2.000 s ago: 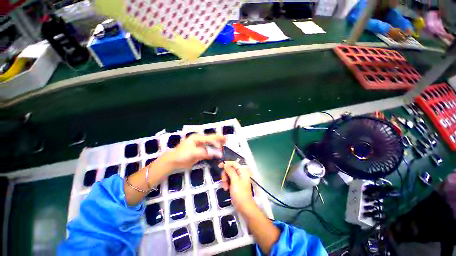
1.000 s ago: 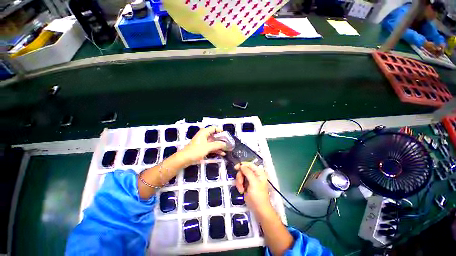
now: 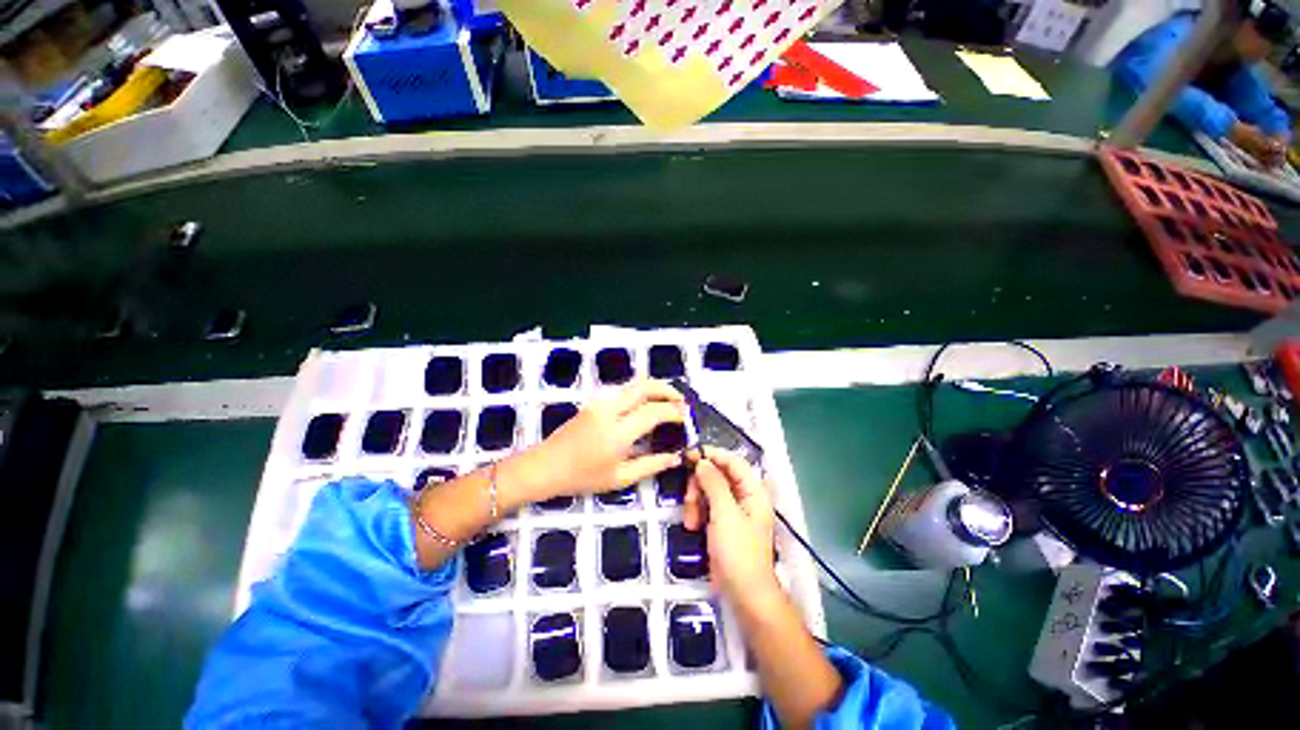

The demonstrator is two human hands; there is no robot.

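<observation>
A white blister tray point(image 3: 285, 492) lies in front of me, its pockets holding rows of rounded black watch units point(image 3: 625, 638). My left hand point(image 3: 606, 445) is over the tray's upper right part, its thumb and fingers around a dark watch unit point(image 3: 666, 437). A flat black box point(image 3: 724, 432) lies or is held just right of it. My right hand point(image 3: 731, 516) is below the box, its fingertips closed on the end of a thin dark lead point(image 3: 696, 455). The fingers partly hide both the unit and the lead end.
Single units point(image 3: 724, 288) lie on the green conveyor point(image 3: 542, 228) beyond the tray. To the right are a fan point(image 3: 1133, 478), a silver container point(image 3: 951, 522), a power strip point(image 3: 1072, 635) and loose cables. A red tray point(image 3: 1205, 235) and a person's sleeve point(image 3: 1176, 72) are at upper right.
The unit in my left hand showed silvery and now looks dark, with my left fingers spread further over it. My right fingertips have moved close to it. The view has shifted slightly.
</observation>
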